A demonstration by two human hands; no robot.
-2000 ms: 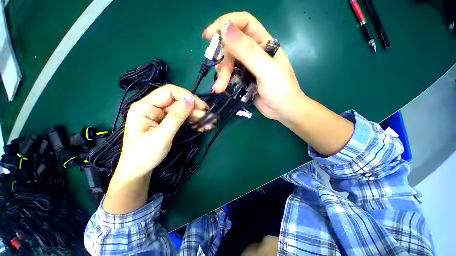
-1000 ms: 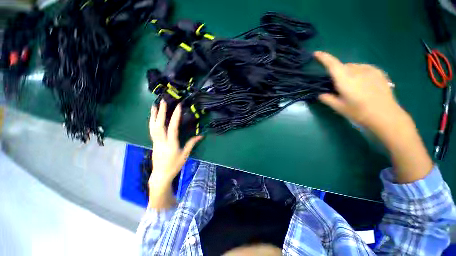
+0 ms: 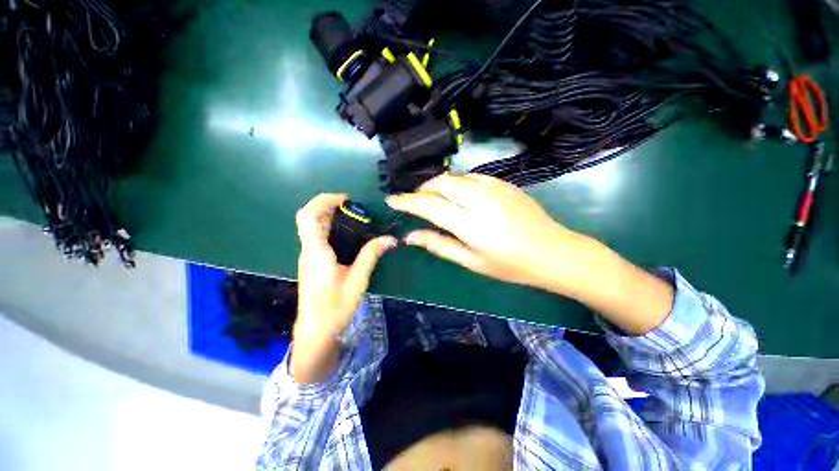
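Note:
My left hand [image 3: 329,276] holds a chunky black connector housing [image 3: 350,230] near the bench's front edge. The housing's mouth faces up, with a yellow ring and a blue insert showing. My right hand [image 3: 488,225] is just right of it, thumb and fingers apart; whether its fingertips touch the thin cable there is hard to tell. More black connector housings [image 3: 391,92] with yellow rings lie behind my hands. Their black cables [image 3: 589,83] run in a bundle to the right, with small silvery plug ends [image 3: 768,78] at the far right.
Another black cable pile [image 3: 78,110] lies at left, its plug tips near the bench edge. Orange-handled scissors or snips [image 3: 808,109] and a red and black pen [image 3: 806,207] lie at right. A blue bin [image 3: 207,308] with black parts is below the edge; more blue [image 3: 796,432] shows lower right.
My left hand has taken up one connector housing. My right hand has left the right end of the cable bundle and moved left beside it. The view has shifted.

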